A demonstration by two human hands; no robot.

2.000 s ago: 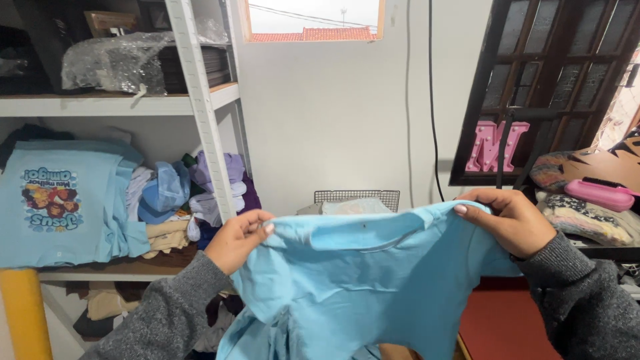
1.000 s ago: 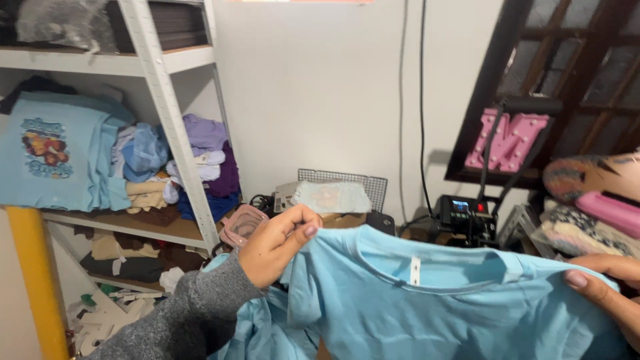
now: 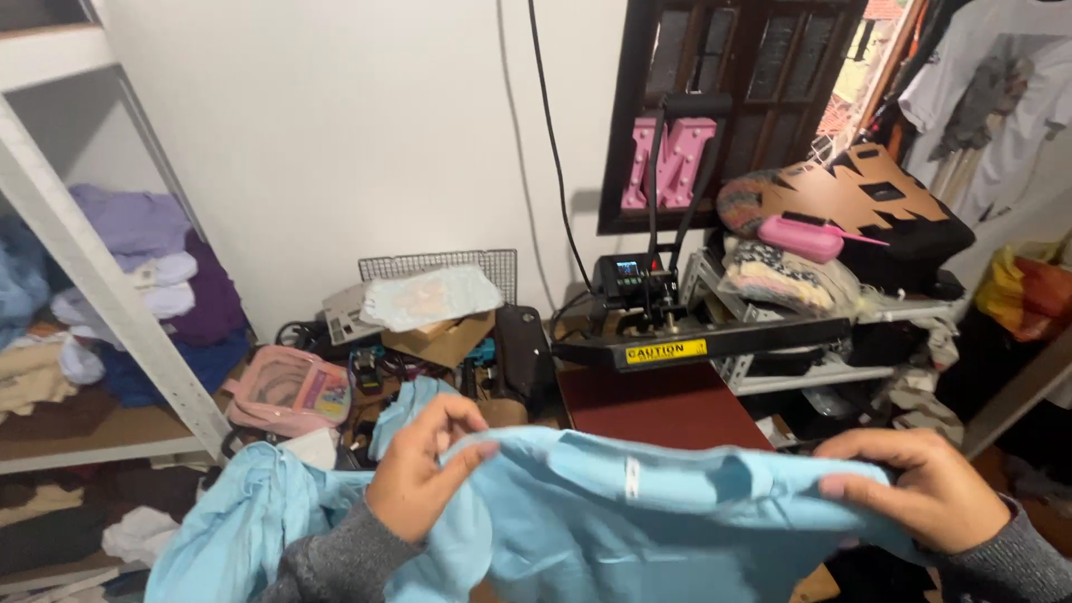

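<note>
A light blue T-shirt [image 3: 636, 536] hangs stretched between both hands, its neckline up and a small white tag inside the collar. My left hand [image 3: 431, 469] pinches one shoulder between thumb and fingers. The other shoulder is gripped by my right hand [image 3: 925, 486]. Behind the shirt stands a heat press [image 3: 695, 343] with a black upper plate, a lit display and a dark red lower platen [image 3: 662, 406], whose near part the shirt hides. More light blue fabric [image 3: 243, 519] lies bunched at the lower left, beside my left forearm.
Shelves with folded clothes [image 3: 134, 226] stand at the left. Near the wall are a pink clear-fronted bag [image 3: 289, 389], a cardboard box [image 3: 440, 339] under a pale sheet, and a wire grid. A metal rack [image 3: 896, 314] right of the press carries fabric and a pink case [image 3: 800, 239].
The view has swung right and down, bringing the whole press into sight. Both hands still hold the shirt by its shoulders; the collar tag, not visible in the earliest frame, now shows.
</note>
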